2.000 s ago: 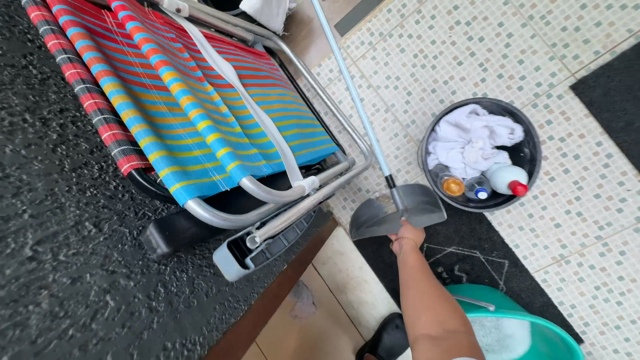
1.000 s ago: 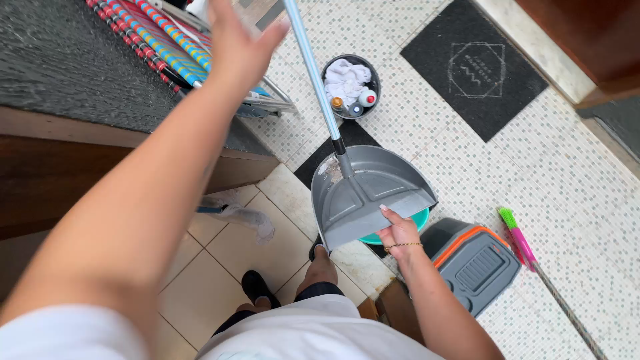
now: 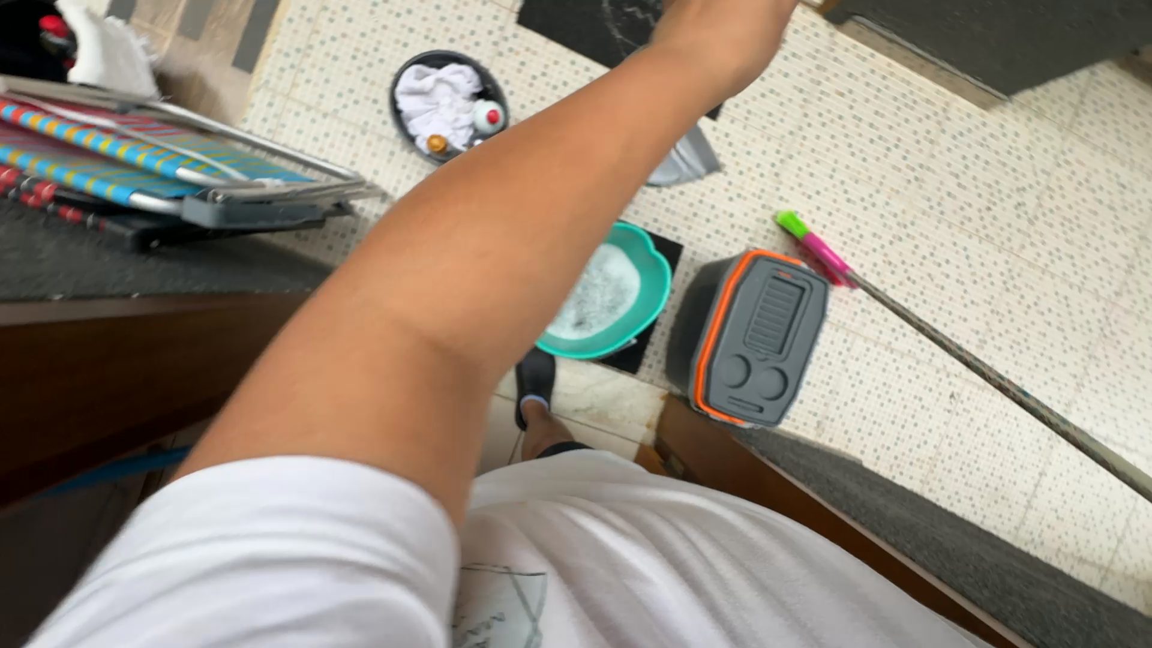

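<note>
From the lower left my left arm stretches across the view to my left hand (image 3: 729, 36), which is cut off by the top edge; its fingers and anything in them are hidden. My right hand is out of view. Beneath the left forearm shows part of a grey dustpan (image 3: 691, 160), the rest of it covered. A teal basin (image 3: 650, 310) of sudsy water lies below the forearm. Left of the arm, a dark round tub (image 3: 402, 123) contains white cloths (image 3: 439, 94) and bottles, one a white bottle with a red cap (image 3: 488, 117).
A grey cooler box with an orange rim (image 3: 760, 337) stands right of the basin. A broom with a pink and green head (image 3: 823, 252) lies beyond it. Folded striped chairs (image 3: 135, 166) lie at left on a dark counter (image 3: 162, 270). Dark mats lie on the tiles.
My right hand, seen on the dustpan a second ago, has left the view. My left arm has swung from the left across to the upper right. The dustpan is now mostly hidden.
</note>
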